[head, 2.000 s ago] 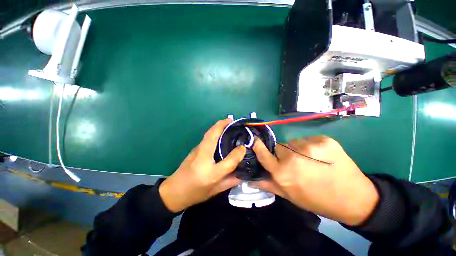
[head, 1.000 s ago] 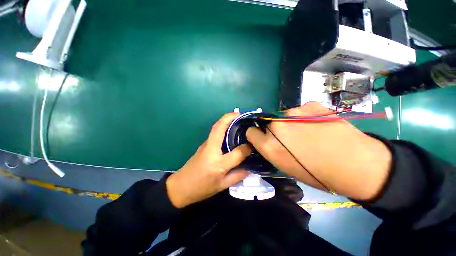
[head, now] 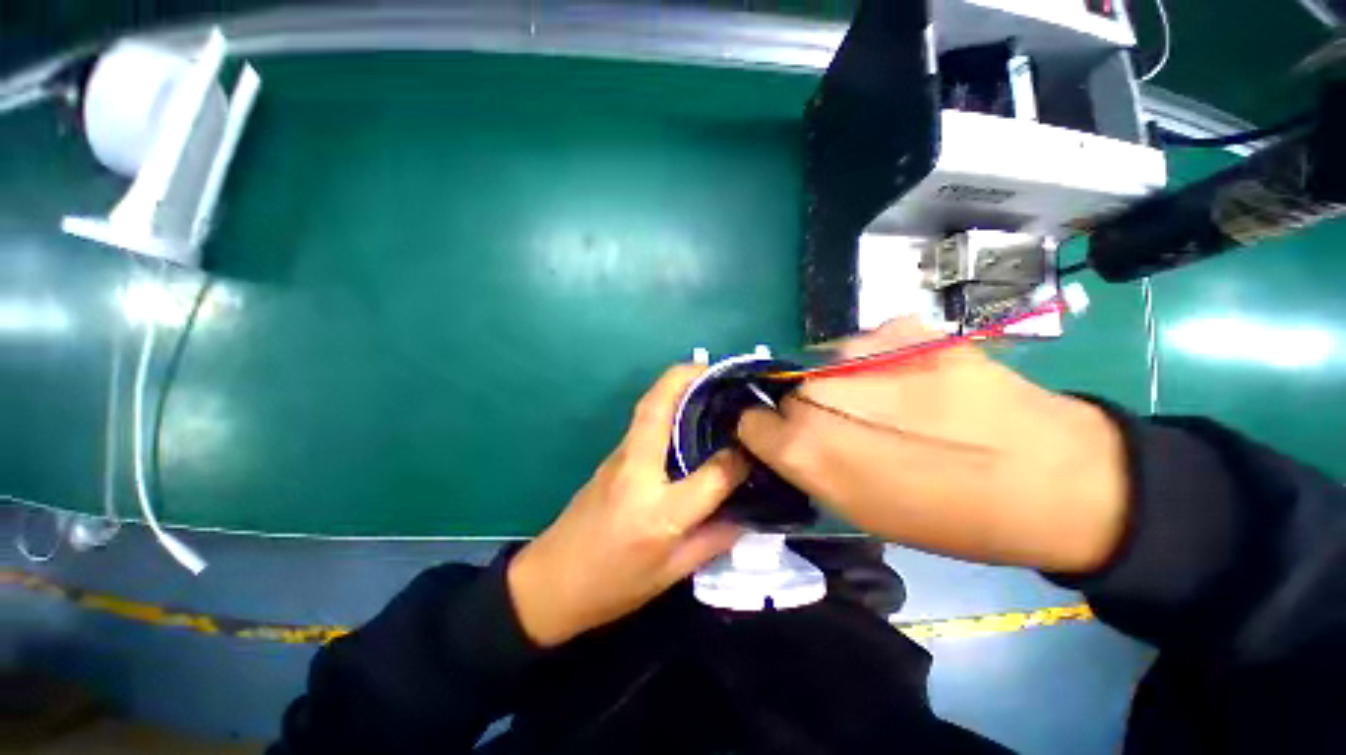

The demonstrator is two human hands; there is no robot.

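Observation:
A white round camera housing is at the bench's near edge, open end up, with a black round part inside it. Its white bracket foot shows below. My left hand is closed around the left side of the housing, thumb at the opening. My right hand is over the right side with fingers pressed into the opening; it hides much of the inner part. A red and yellow wire harness rises from the housing to the right, ending in a small white plug.
A screw feeder stands at the upper right. A black electric screwdriver lies right of it, tip toward the feeder. Another white camera unit lies at the upper left, its white tail cable hanging toward the near edge.
Since two seconds ago, my right hand has turned further over the opening, with its fingers inside. The wires have shifted with it. The left hand still holds the housing. The whole view has shifted slightly.

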